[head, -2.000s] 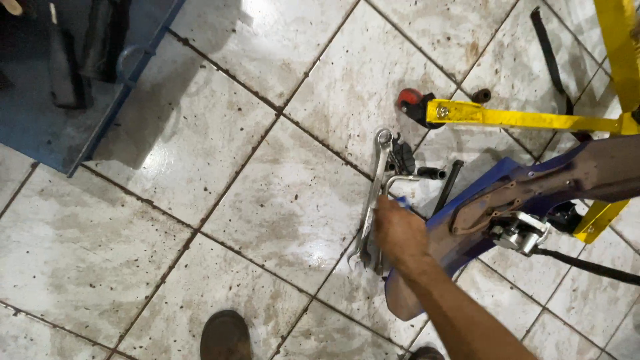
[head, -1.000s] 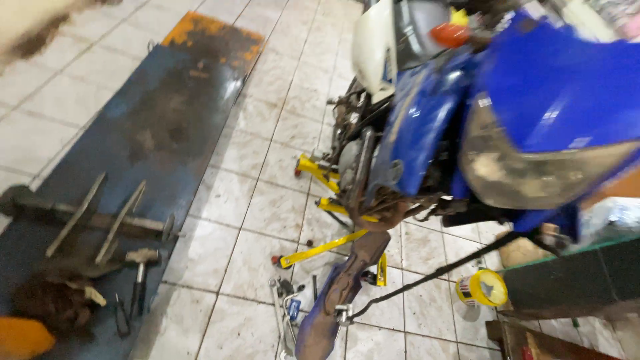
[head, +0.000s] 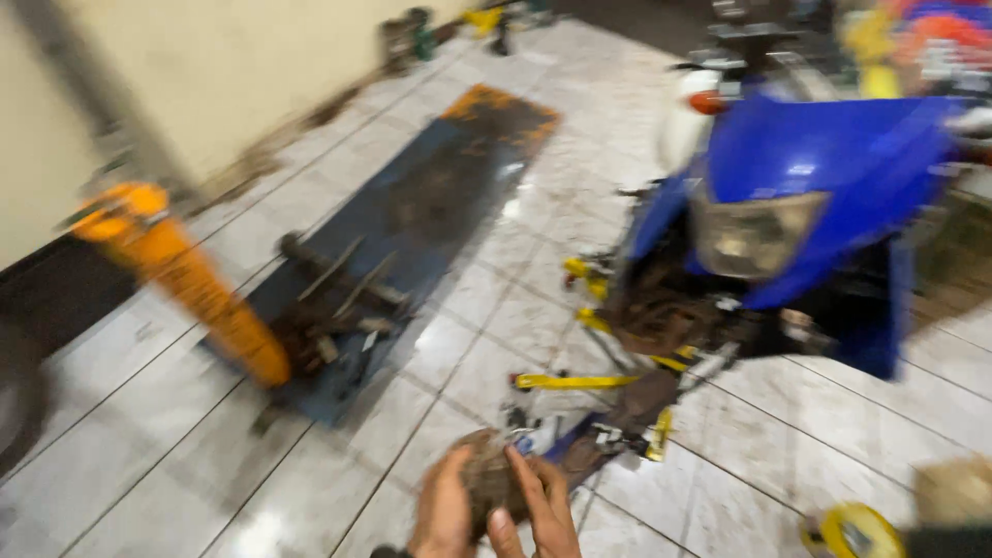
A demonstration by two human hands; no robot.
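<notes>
Both of my hands are low in the middle of the view, around a brownish bundle (head: 490,477) that looks like a dirty rag; blur hides its exact kind. My left hand (head: 443,504) presses on its left side. On its right side lies my right hand (head: 542,504), fingers stretched along it. Just beyond them, a blue and brown motorcycle fender (head: 639,403) rests on the floor, with small metal tools (head: 523,426) beside it. Behind stands a motorcycle with a blue front fairing (head: 806,155) and a headlight (head: 756,232), over yellow stand legs (head: 577,381).
A blue metal platform (head: 480,186) lies at left centre, bearing a hammer, bars and dark parts. An orange cylindrical column (head: 209,294) leans over its near end. A yellow round container (head: 856,531) is at lower right. A pale wall (head: 256,62) borders the floor at upper left.
Two seconds ago one hand was at the wrenches beside the fender; now both hands are around the brownish bundle. The view has swung up and widened.
</notes>
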